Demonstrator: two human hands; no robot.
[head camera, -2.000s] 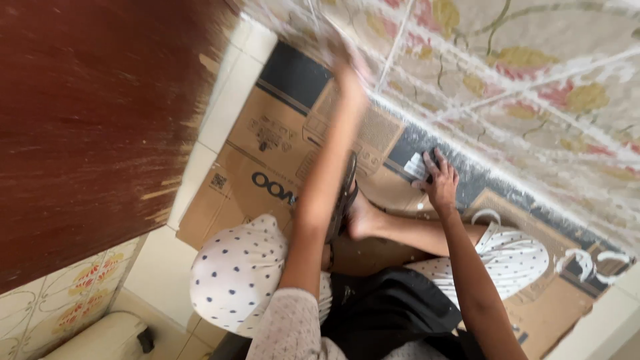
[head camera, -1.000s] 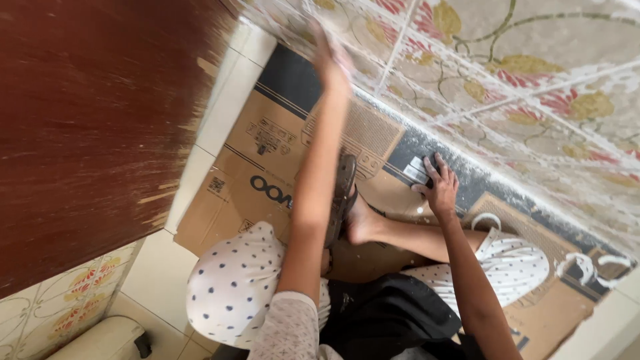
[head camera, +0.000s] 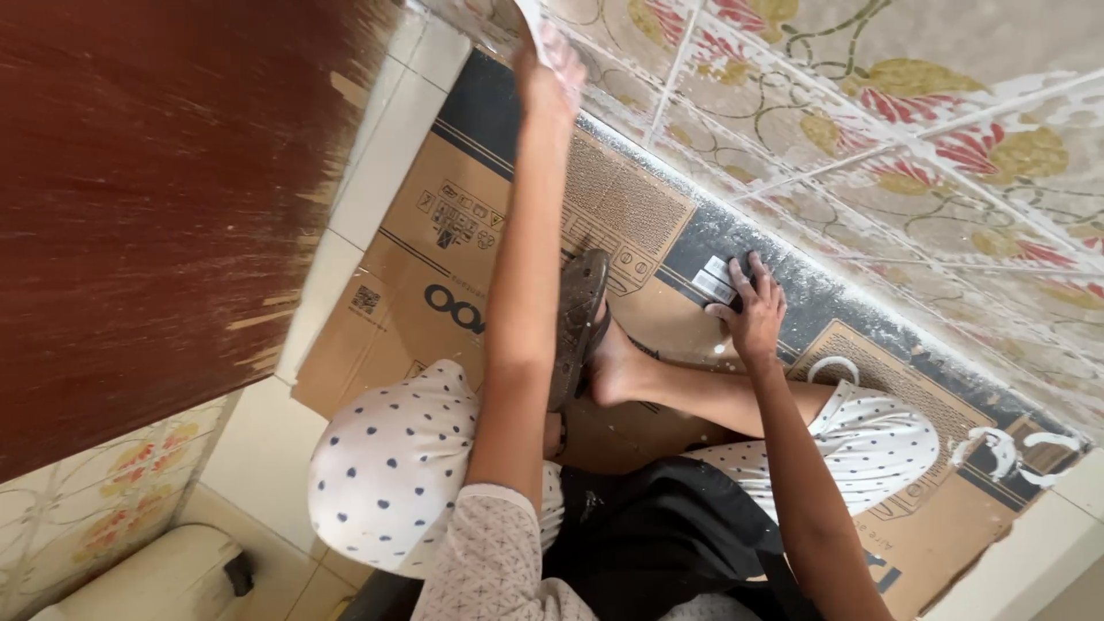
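My left hand (head camera: 556, 73), dusted white, is raised to the patterned wall tiles (head camera: 897, 112) at the top of the view. A pale, thin-edged piece shows at its fingers, blurred; what it is and whether the hand grips it cannot be told. White smears and dust cover the tiles and their joints. My right hand (head camera: 755, 306) rests on the flattened cardboard box (head camera: 448, 345) on the floor, fingers spread beside a printed label (head camera: 715, 281). White powder lies on the cardboard along the foot of the wall.
A worn dark red wooden panel (head camera: 155, 190) stands at the left. Curved white strips or smears (head camera: 992, 453) lie on the cardboard at right. A brown sandal (head camera: 580, 319) is on my foot at the middle. A cream rounded object (head camera: 147, 578) sits at the lower left.
My left hand has stayed raised at the wall, blurred in the earlier frames and shifting slightly. My right hand has stayed on the cardboard beside the label.
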